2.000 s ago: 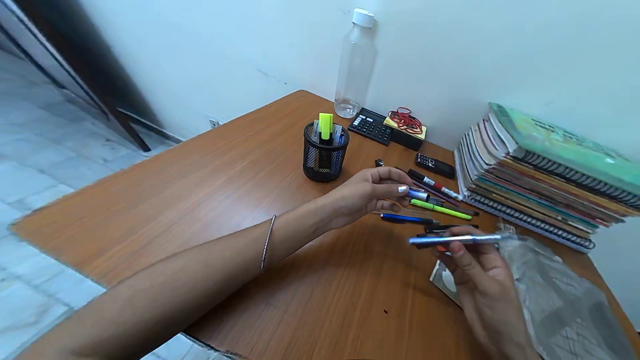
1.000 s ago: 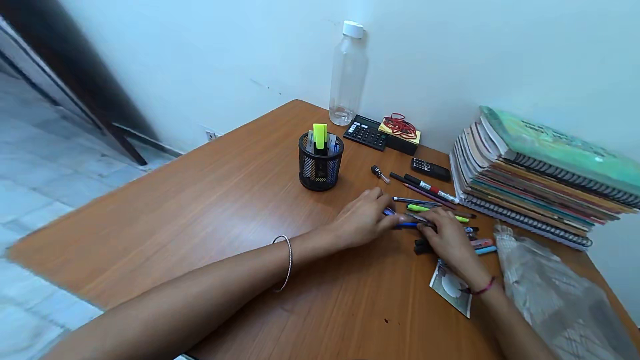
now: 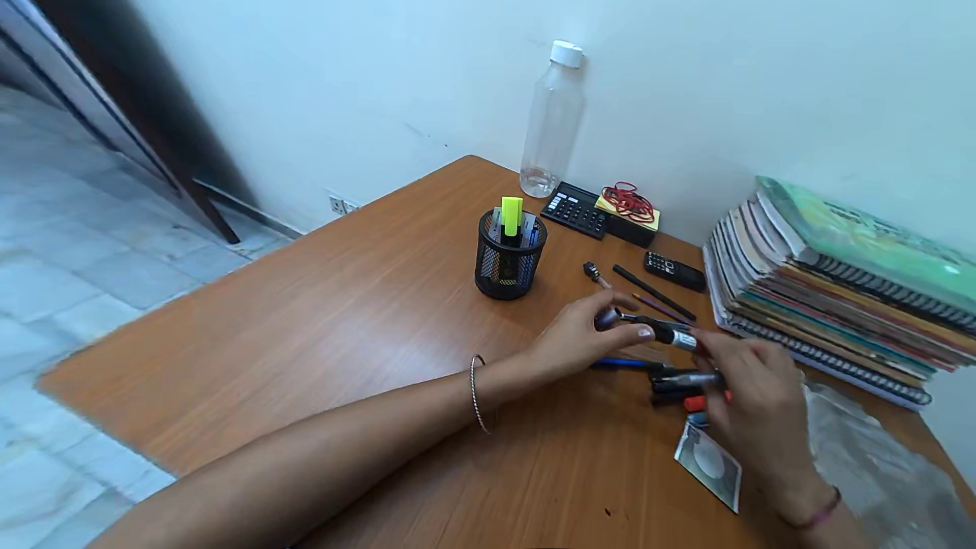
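My left hand (image 3: 583, 335) holds a bundle of pens between thumb and fingers, above the wooden desk. My right hand (image 3: 751, 389) grips the far end of a black and red marker (image 3: 675, 335) in that bundle; a blurred grey pen (image 3: 690, 379) also lies against its fingers. Below the hands, a blue pen (image 3: 629, 364) and black pens lie on the desk, partly hidden. Left of them stands a black mesh pen cup (image 3: 507, 255) holding a yellow highlighter (image 3: 512, 216) and other items. A black pencil (image 3: 653, 293) and a purple pencil (image 3: 659, 307) lie behind the hands.
At the back are a clear bottle (image 3: 554, 118), a calculator (image 3: 576, 210), a dark box with red cord (image 3: 629, 217) and a keypad phone (image 3: 675, 271). Stacked notebooks (image 3: 846, 297) stand at right. A plastic bag (image 3: 877, 465) and a small square picture (image 3: 711, 463) lie nearer.
Both hands have risen from the pens on the desk, now with pens and a marker between them. The red-and-black marker lay on the desk behind the hands before.
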